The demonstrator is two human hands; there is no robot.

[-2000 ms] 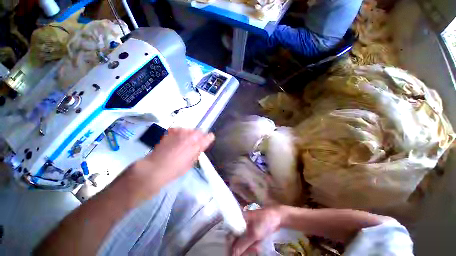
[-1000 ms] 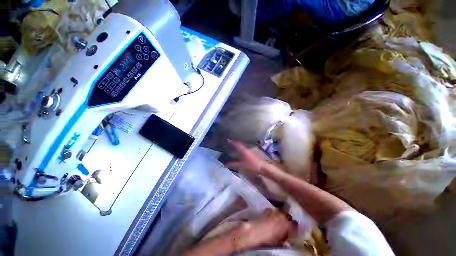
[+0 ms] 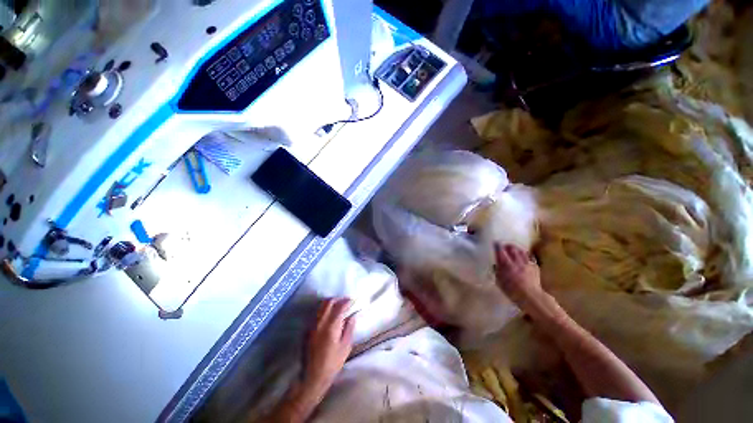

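My left hand lies on the white sheer fabric over the lap, below the table's front edge. Its fingers point up and look close together; whether they pinch cloth cannot be told. My right hand rests at a whitish sheer fabric bundle to the right of the table, fingers bent against it. Its grip on the cloth cannot be made out. The white sewing machine with a blue stripe stands on the table; its needle area is lit and holds no visible cloth.
A black smartphone and a blue-handled tool lie on the machine bed. A tape rule runs along the front edge. A switch box sits at the table's right end. Tan cloth piles fill the right; a person's blue-clad leg is behind.
My left hand has moved from across the machine's front down to the lap cloth. My right hand has moved up and right onto the pale bundle. The view has shifted closer to the machine.
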